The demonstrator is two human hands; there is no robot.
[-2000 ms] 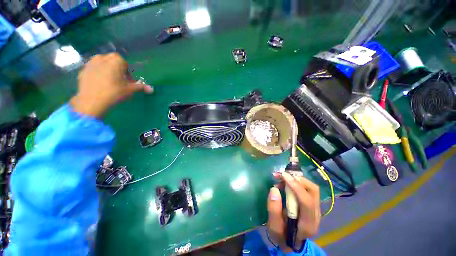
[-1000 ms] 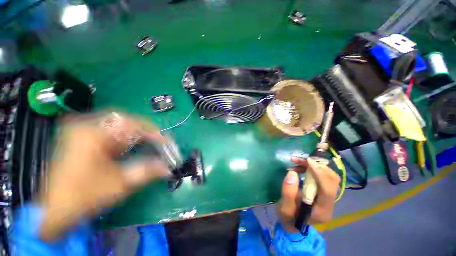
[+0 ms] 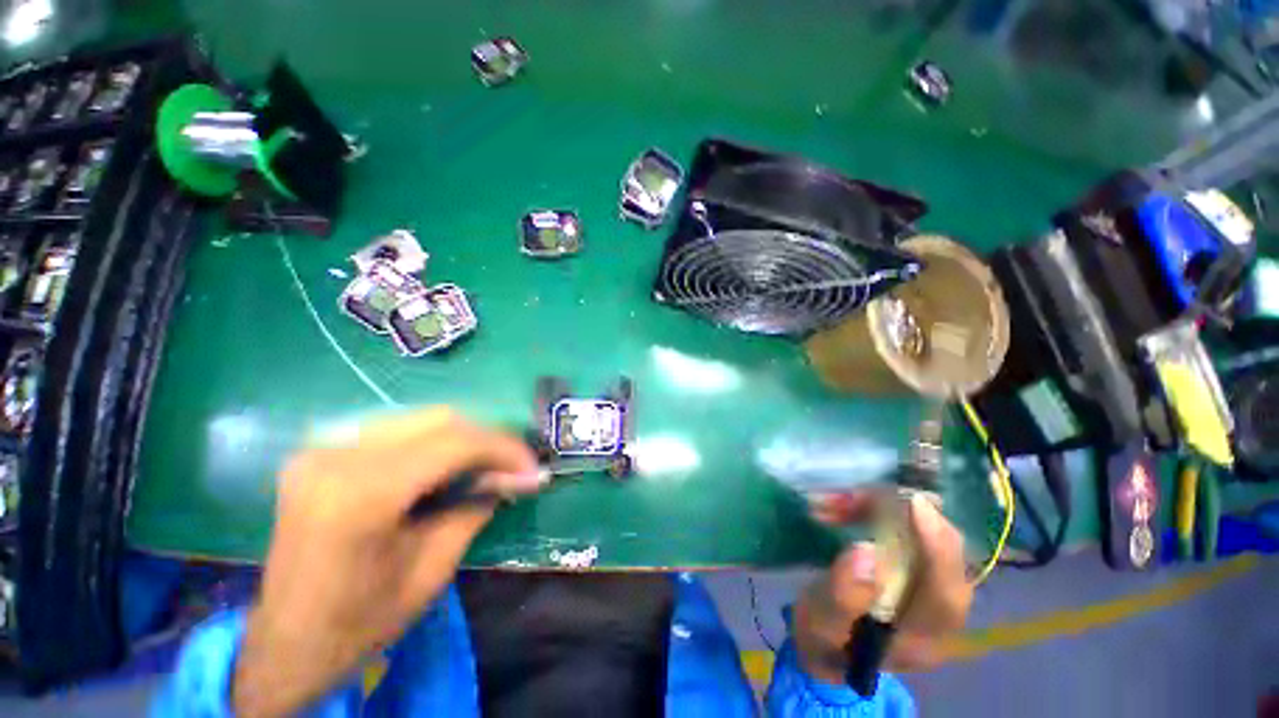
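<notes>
A rounded-square housing (image 3: 586, 427) with a silver rim sits in the small black holding fixture (image 3: 550, 389) near the bench's front edge. My left hand (image 3: 386, 512) is just left of it and holds dark tweezers (image 3: 463, 491), whose pale tips reach the fixture's front side. My right hand (image 3: 898, 575) holds the soldering iron (image 3: 892, 554) by its cream handle, right of the fixture. The iron's barrel points up toward the brown tip-cleaning pot (image 3: 982, 330); its tip is blurred. Solder wire (image 3: 326, 330) runs from the green reel (image 3: 204, 140) down toward my left hand.
Overlapping housings (image 3: 431, 320) lie at left beside a pale piece (image 3: 390, 254). More housings (image 3: 550, 233) lie farther up. A fan (image 3: 765, 274) stands behind. A parts rack (image 3: 112, 351) is far left; a dark ribbed station (image 3: 1073, 330) is right. Small pale bits (image 3: 574, 557) lie at the edge.
My left hand has come back from the far left to the fixture and now holds tweezers. A housing now sits in the fixture. My right hand still holds the iron. The view has shifted.
</notes>
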